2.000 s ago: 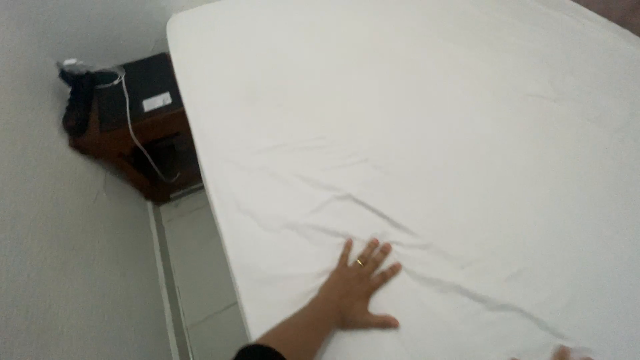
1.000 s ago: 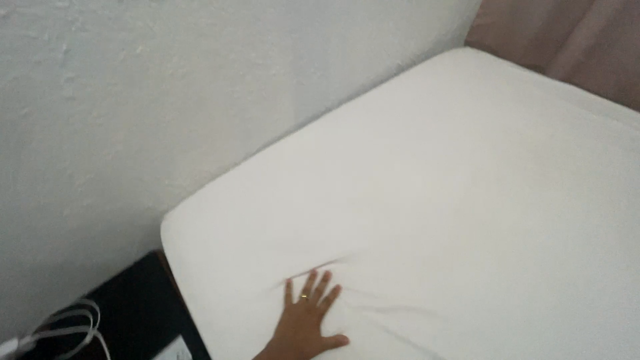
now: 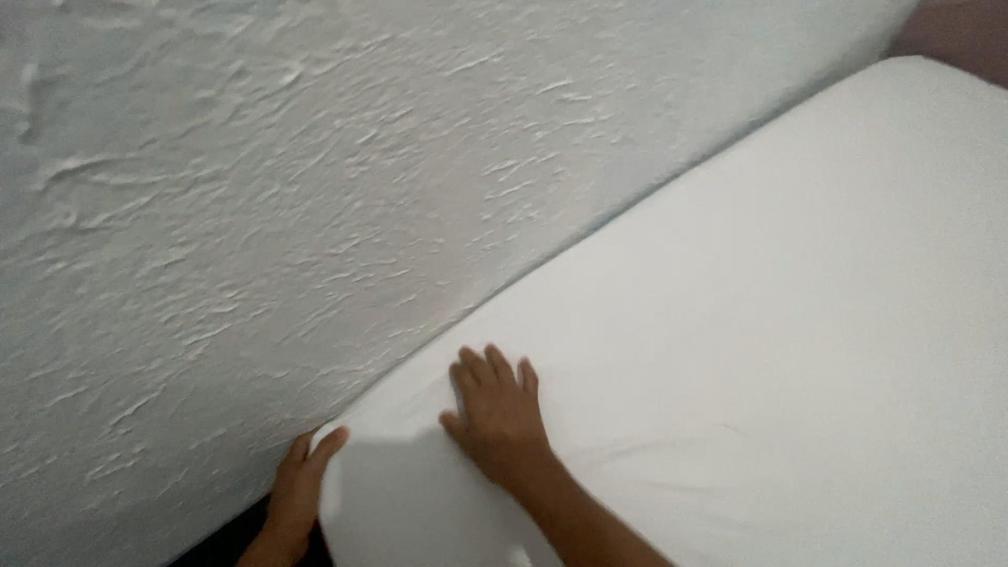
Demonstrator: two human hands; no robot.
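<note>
A mattress in a white fitted sheet point(image 3: 748, 315) fills the right and lower part of the view. At its near left corner, beside the wall, my left hand point(image 3: 298, 492) grips the edge, thumb on top and the other fingers down the side, partly hidden. My right hand point(image 3: 500, 413) lies on the top of the sheet to the right of that corner, palm down with its fingers spread, holding nothing. Faint creases run across the sheet to the right of my right wrist.
A rough, pale plastered wall point(image 3: 315, 197) runs along the mattress's far long edge, with a narrow dark gap between them. A dark surface point(image 3: 228, 539) shows below my left hand. Brownish fabric point(image 3: 957, 35) is at the top right.
My left hand, spread flat on the sheet before, now holds the mattress corner. My right hand has come in onto the sheet. The view has moved closer to the wall and corner.
</note>
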